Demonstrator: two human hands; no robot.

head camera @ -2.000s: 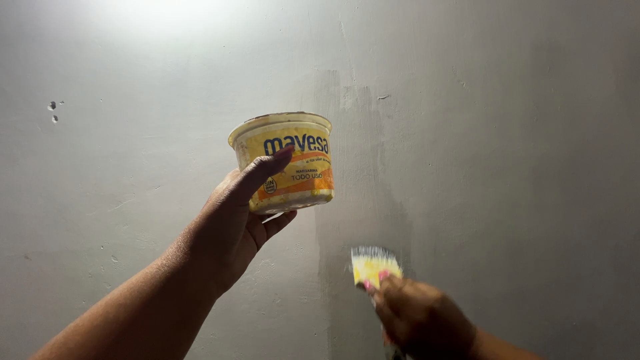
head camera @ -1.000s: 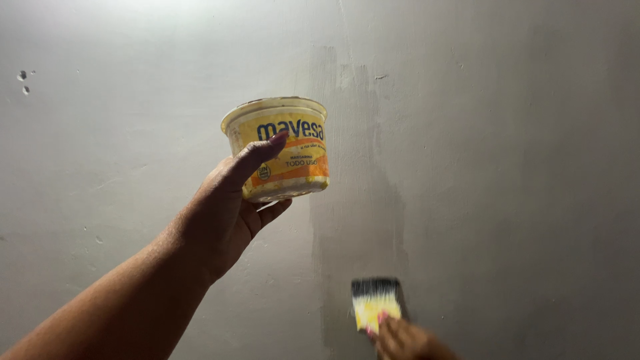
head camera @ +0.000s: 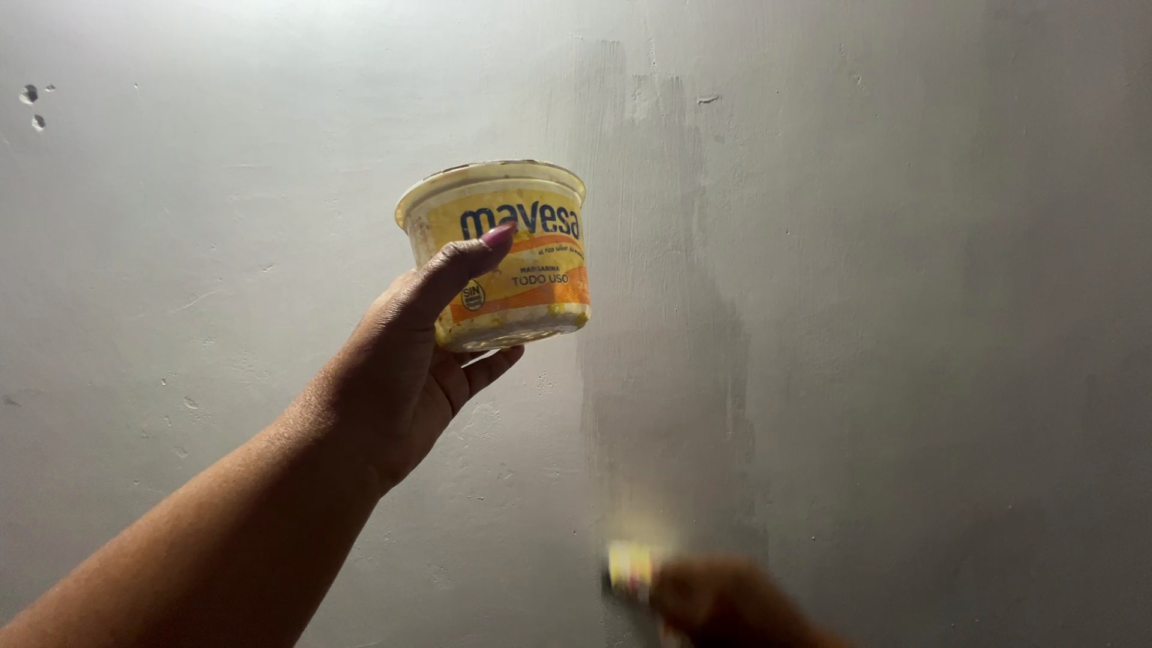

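My left hand (head camera: 432, 360) grips a yellow Mavesa margarine tub (head camera: 504, 261) near the middle of the view, thumb on its label and fingers behind and beneath. The tub is close to upright; its contents are hidden. Low in the view, my right hand (head camera: 720, 598), blurred, holds a paintbrush (head camera: 630, 565) at the wall. Motion blurs the brush, and its bristles are hard to make out. Above it runs a tall, darker, wet-looking painted strip (head camera: 666, 387) with streaky brush marks.
A grey plastered wall (head camera: 927, 297) fills the background. It has small holes (head camera: 30, 94) at the upper left, a chip (head camera: 709, 99) near the top of the strip and several scratches. Light falls from the upper left.
The brush in my right hand was sharper one second ago, bristles pointing up; now it is blurred against the wall. My left hand keeps its hold on the tub.
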